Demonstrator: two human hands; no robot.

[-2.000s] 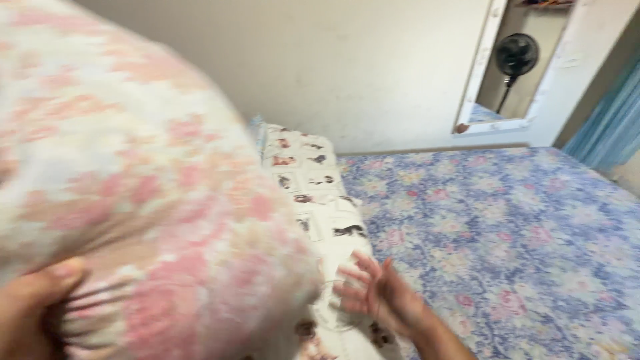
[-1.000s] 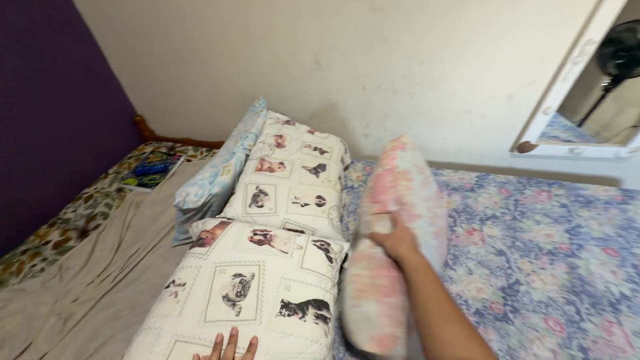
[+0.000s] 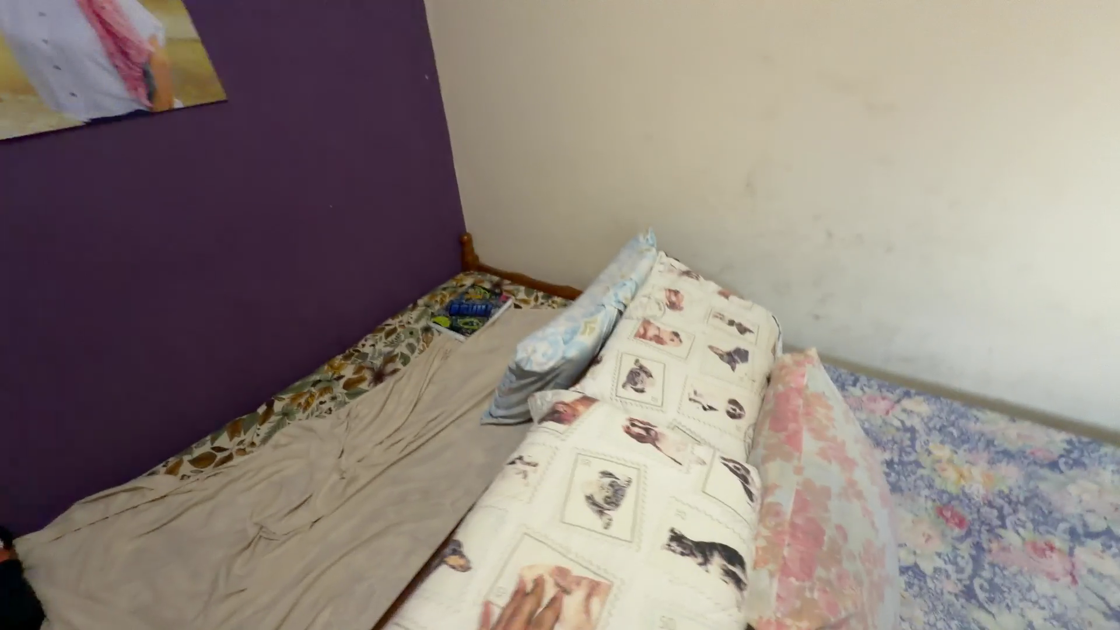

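Note:
Finger-like brown shapes lie over the dog-print pillow (image 3: 665, 516) at the bottom edge; whether they are my left hand or part of the print, I cannot tell. My right hand is out of view. Behind the near dog-print pillow is a second one (image 3: 691, 350) of the same pattern. A pink floral pillow (image 3: 809, 507) stands on edge along their right side. Against the far pillow's left side leans a light blue pillow (image 3: 573, 341).
A blue floral mattress (image 3: 997, 516) lies at right. At left, a beige sheet (image 3: 350, 464) covers part of a leaf-print bedcover (image 3: 350, 376). A wooden headboard (image 3: 525, 282) and a patterned flat item (image 3: 472, 311) are at the back. Purple and pale walls meet behind.
The pink floral pillow, held by my right hand one second ago, now stands beside the dog-print pillows with that hand gone from view. The view has swung left.

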